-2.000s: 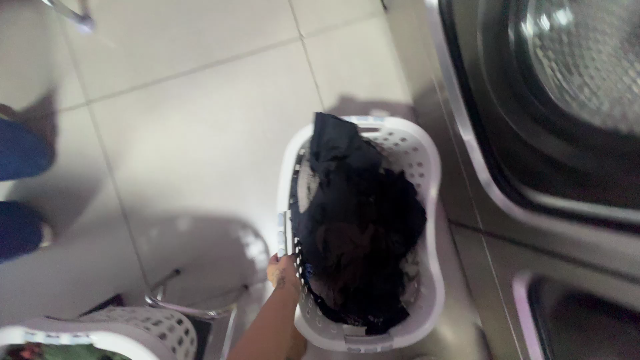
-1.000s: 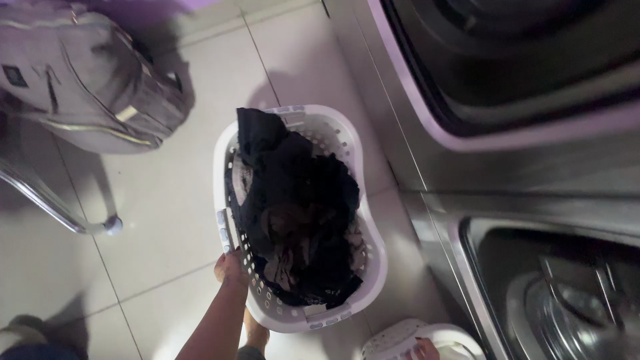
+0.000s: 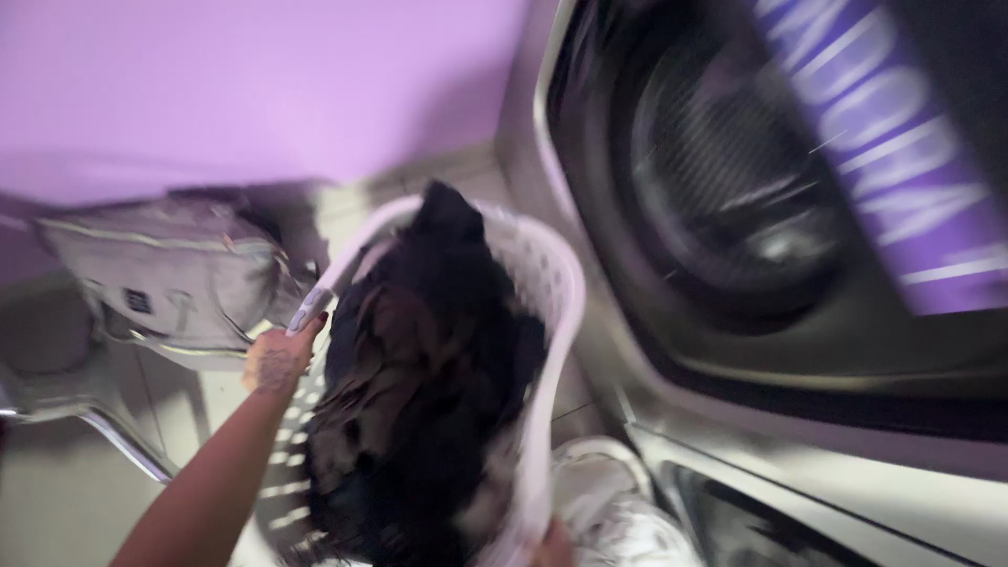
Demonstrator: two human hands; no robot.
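Note:
A white perforated plastic laundry basket [image 3: 563, 291] heaped with dark clothes [image 3: 441, 370] fills the middle of the view, blurred by motion. My left hand [image 3: 279, 354] grips the handle on the basket's left rim, fingers curled around it. At the bottom edge of the view, part of my right hand [image 3: 554, 545] is against the basket's right rim; most of it is cut off. To the right of the basket stands a front-loading laundry machine with a round glass door [image 3: 732, 173].
A grey bag [image 3: 181, 291] lies left of the basket, near a purple wall [image 3: 260, 87]. A metal chair leg [image 3: 126, 441] is at lower left. Another white basket with pale contents [image 3: 622, 512] stands at lower right, beside a lower machine door [image 3: 756, 520].
The loaded basket has come up nearer the camera, with my left hand still on its handle. My right hand now shows at its right rim. The view has shifted toward the purple wall.

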